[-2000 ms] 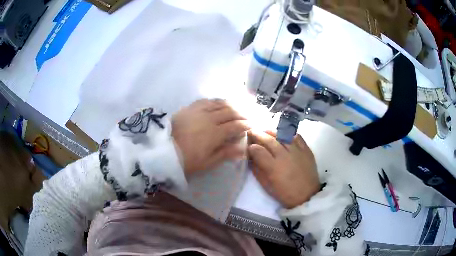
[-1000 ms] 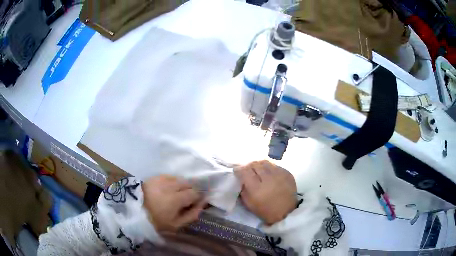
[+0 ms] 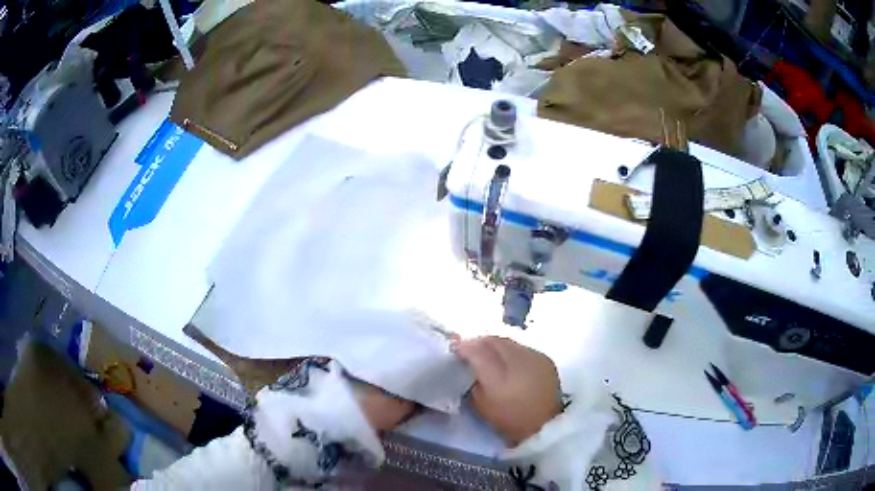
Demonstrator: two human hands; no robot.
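Note:
A pale grey-white lining piece (image 3: 307,249) lies spread on the white table, left of the sewing machine head (image 3: 499,206). A brown edge (image 3: 213,350) shows from under its lower left side. My right hand (image 3: 513,384) pinches the lining's right corner, just below and left of the needle area (image 3: 494,278), which is washed out by the lamp. My left hand (image 3: 389,408) is mostly under the lining's front edge; its fingers are hidden, so its grip cannot be told.
Brown pieces lie at the far left (image 3: 278,72) and behind the machine (image 3: 643,91). Red-and-blue snips (image 3: 731,395) lie right of my right hand. An edge ruler (image 3: 451,470) runs along the table front. Yellow-orange scissors handles (image 3: 117,377) show below the left edge.
The view has shifted, showing more of the far side. Both hands have come away from the needle toward the front edge. My left hand has gone under the lining, which is less creased there.

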